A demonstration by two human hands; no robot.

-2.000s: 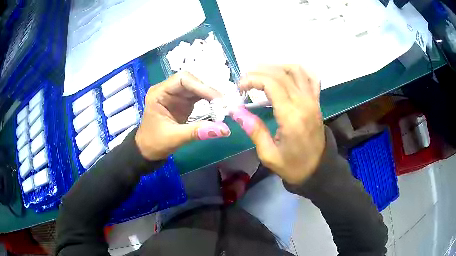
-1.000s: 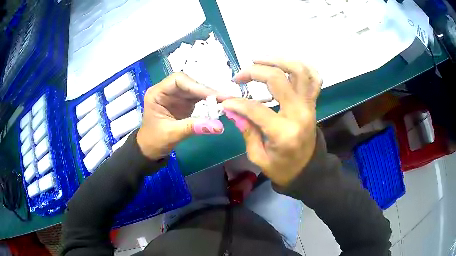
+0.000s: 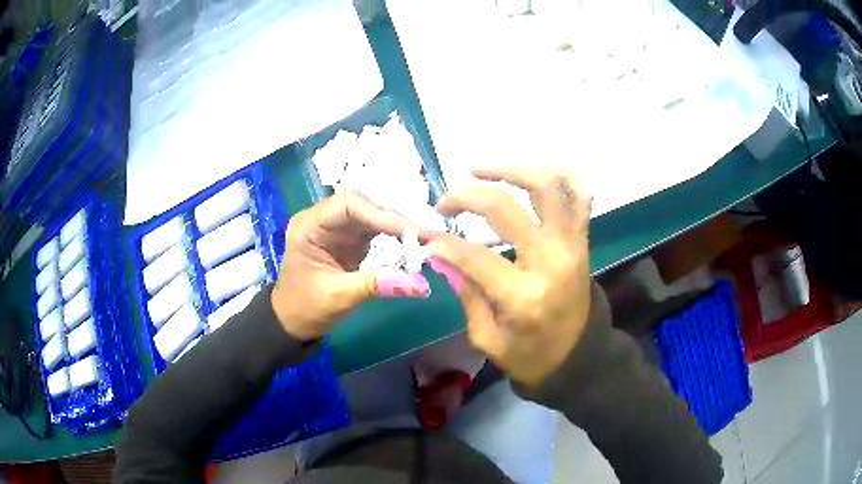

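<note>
My left hand holds small white fittings between its fingers and thumb, with a pink finger cot on the thumb. My right hand pinches a small white piece between its index finger and its pink-covered thumb, against the fittings in my left hand. Both hands meet above the near edge of the bench. The exact shape of the pieces is washed out by glare. A clear parts box heaped with white pieces stands just behind the hands.
Two blue trays of white housings lie at the left, with a blue stack behind. White sheets lie left and right of the box, small pale pieces on the right one. A red stool and blue crate stand below right.
Since two seconds ago my right fingertips have closed in on the small white pieces at my left fingers. The bench and hands appear lower in the picture than one second ago.
</note>
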